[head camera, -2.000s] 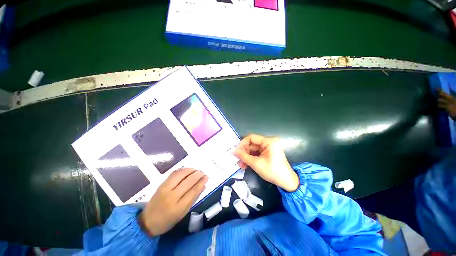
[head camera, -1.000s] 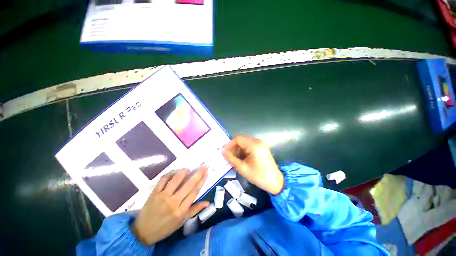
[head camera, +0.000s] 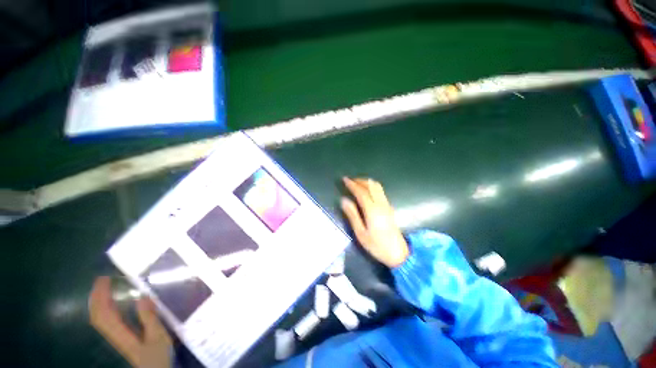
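Observation:
A white tablet box point(head camera: 288, 255) with blue edges lies turned at an angle on the dark green bench, its face with three device pictures up. My left hand point(head camera: 133, 327) is at the box's lower left corner, blurred, thumb and fingers apart; whether it touches the box is unclear. My right hand point(head camera: 374, 219) is just right of the box, off it, fingers spread and empty. Several small curled white pieces point(head camera: 347, 315) lie between the box's near edge and my smock.
Another tablet box point(head camera: 158, 104) lies on the green belt point(head camera: 324, 65) at upper left, beyond the pale rail point(head camera: 360, 113). A blue box point(head camera: 622, 129) stands at far right. One white piece point(head camera: 491, 263) lies right of my sleeve. Red and pale items are at lower right.
My left hand has moved off the box face to its lower left corner. My right hand has left the box's right edge and opened. The belt box appears further left and lower.

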